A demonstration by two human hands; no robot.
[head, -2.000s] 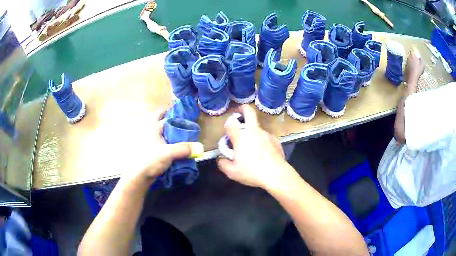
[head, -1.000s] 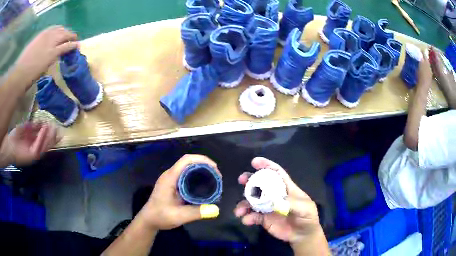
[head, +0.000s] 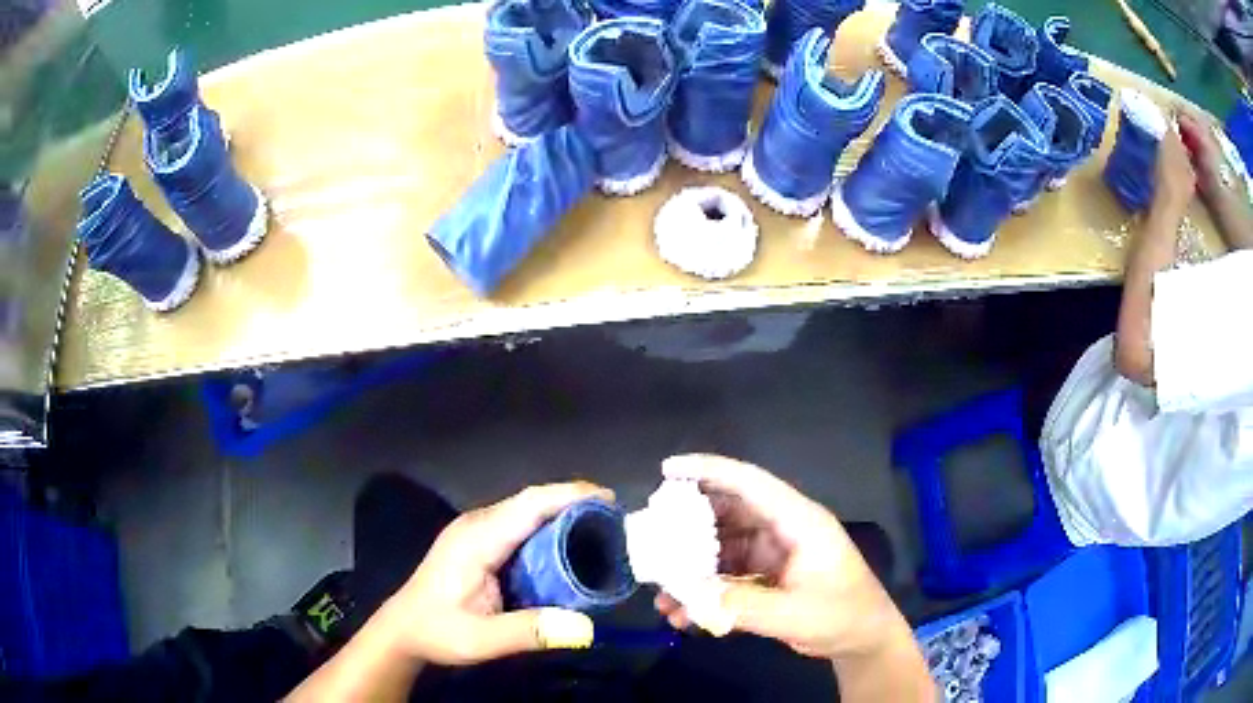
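My left hand (head: 474, 584) holds a blue sleeve (head: 561, 560) above my lap, its round open end turned to the right. A yellow band is on the left thumb. My right hand (head: 790, 570) holds a whitish ruffled ring (head: 676, 536) on edge right beside the sleeve's opening; I cannot tell if they touch. Another ruffled ring (head: 706, 234) lies on the tan board. A bare blue sleeve (head: 506, 213) lies tilted on the board to its left.
Several joined pieces (head: 896, 172) stand along the tan board (head: 344, 179); more stand at its left (head: 206, 179). Behind is a green surface (head: 316, 25). A person in a white sleeve (head: 1202, 330) works at the right. Blue stool (head: 978, 488) and crates (head: 1092, 625) are below right.
The ring in my right hand has turned on edge and moved left to the sleeve, which has tilted rightward. The other person's hands at the left have gone. The view has shifted slightly.
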